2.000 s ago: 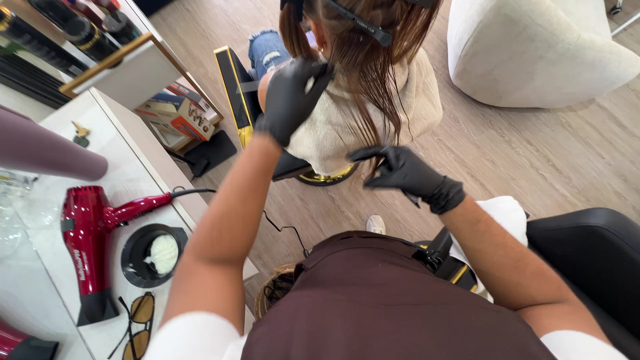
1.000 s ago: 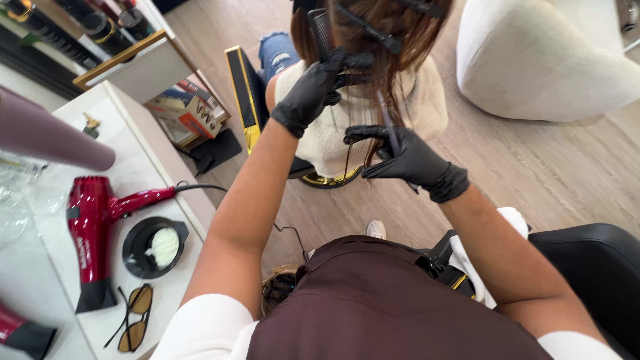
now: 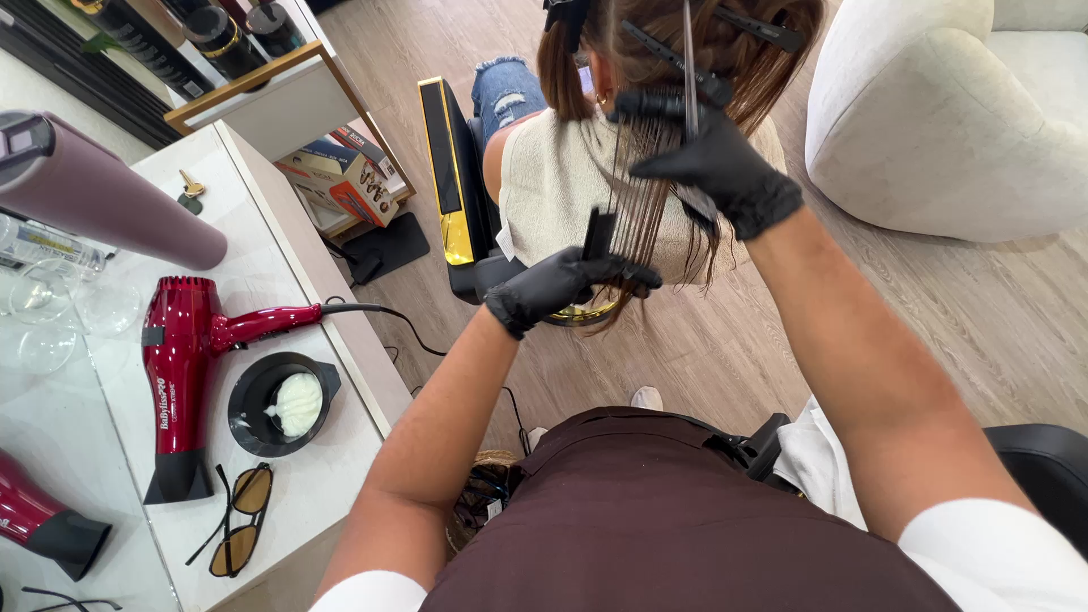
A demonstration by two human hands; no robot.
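Note:
A seated person with a cream towel over the shoulders has brown hair sectioned with black hair clips. My left hand, in a black glove, grips the lower part of a thin, spread strand of hair and also holds a black comb upright. Higher up, my gloved right hand is closed about the same strand near the head. A long thin tool, perhaps a comb's tail or a brush handle, rises from the right hand; its lower part is hidden by the fingers.
On the white counter at left lie a red hair dryer, a black bowl of white cream, sunglasses and a mauve tumbler. The dryer's cord hangs off the edge. A white armchair stands at right.
My left hand has moved down to the lower hair, and my right hand has gone up nearer the head. The black comb, up by the head one second ago, is now low in my left hand.

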